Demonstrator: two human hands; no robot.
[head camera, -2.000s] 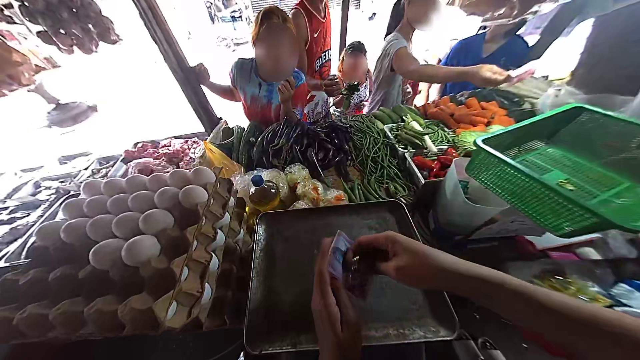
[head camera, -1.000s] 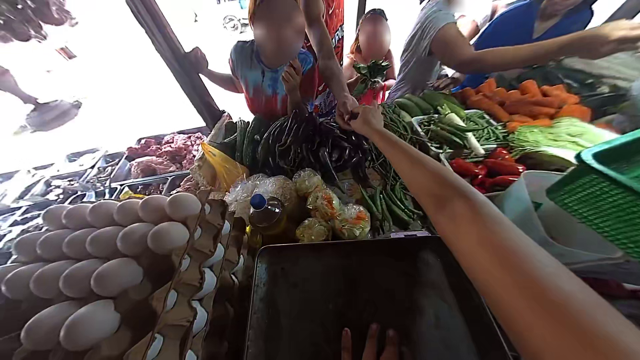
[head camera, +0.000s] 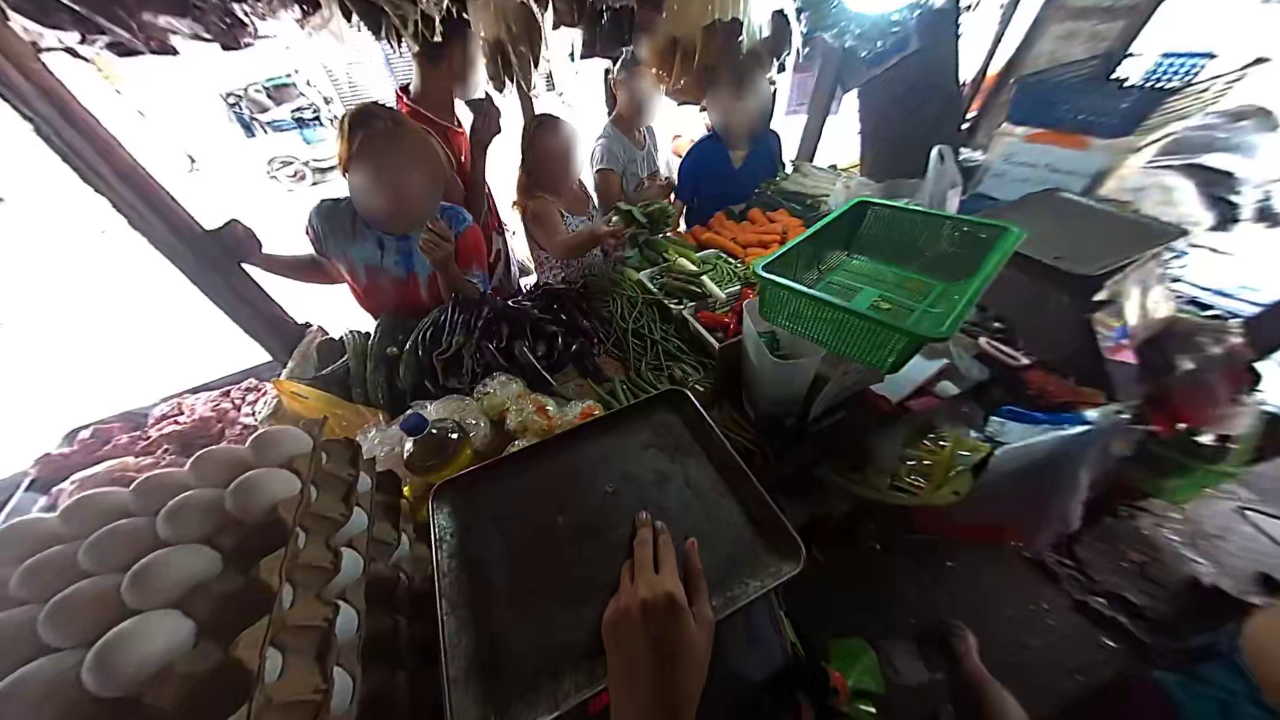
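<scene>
My left hand (head camera: 660, 610) lies palm down on a worn dark metal tray (head camera: 590, 520), fingers pointing forward and slightly apart, holding nothing. I do not see my right hand. Left of the tray stand cardboard egg trays (head camera: 305, 590) and rows of white eggs (head camera: 170, 575). A bottle of yellow oil with a blue cap (head camera: 437, 450) stands by the tray's far left corner, near plastic-wrapped vegetable packs (head camera: 530, 410). Beyond them lie dark eggplants (head camera: 500, 335) and long green beans (head camera: 645, 335).
A green plastic basket (head camera: 890, 280) sits at the right, above a white container (head camera: 780, 365). Carrots (head camera: 745, 232) and red peppers (head camera: 720, 320) lie farther back. Several people stand across the stall. A wooden post (head camera: 150, 190) slants at left. A dim bare limb (head camera: 965, 660) shows lower right.
My right hand, earlier at a banknote and then reaching across to another person's hand, has left the view. My left hand has let go of the note. The view has swung right.
</scene>
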